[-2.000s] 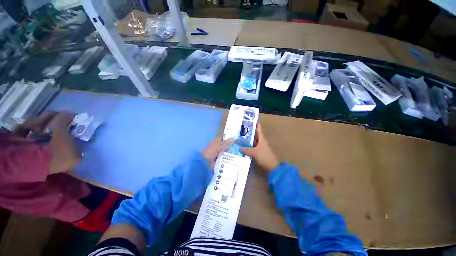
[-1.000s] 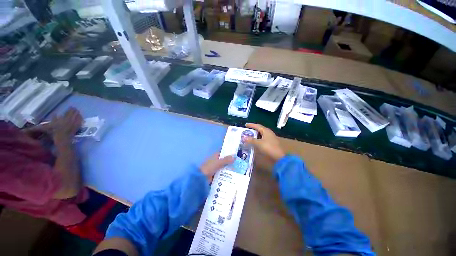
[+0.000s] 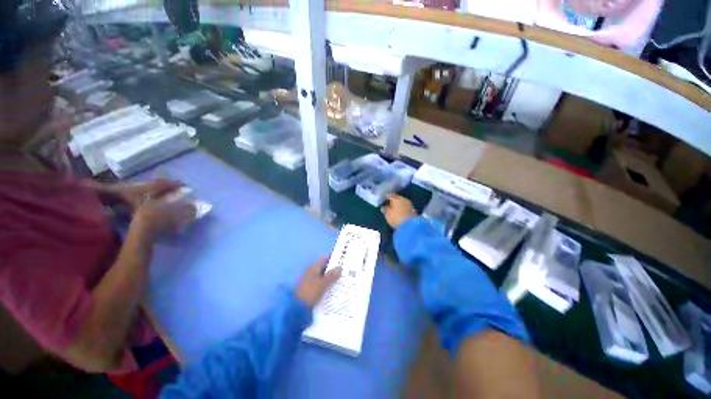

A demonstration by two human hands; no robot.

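Note:
A long white printed retail box [image 3: 344, 300] lies over the blue mat, tilted slightly, with its printed side up. My left hand [image 3: 316, 284] grips its left edge, thumb on top. The box looks closed. My right hand [image 3: 400, 210] is stretched over the green conveyor, at the near end of a clear plastic tray [image 3: 382, 184]. Its fingers are bent and slightly blurred; whether they touch or grip the tray cannot be told. Blue oversleeves cover both forearms.
More trays and boxes lie along the green conveyor [image 3: 277, 178], to the right too. A white upright [image 3: 312, 117] stands left of my right hand, under a white shelf beam. A co-worker in red at left handles a small white item beside stacked boxes [image 3: 144, 148].
The tray contents and open box face no longer show; a closed-looking printed box is in my left hand. My right hand has left the box and reached out over the conveyor. The view has turned left.

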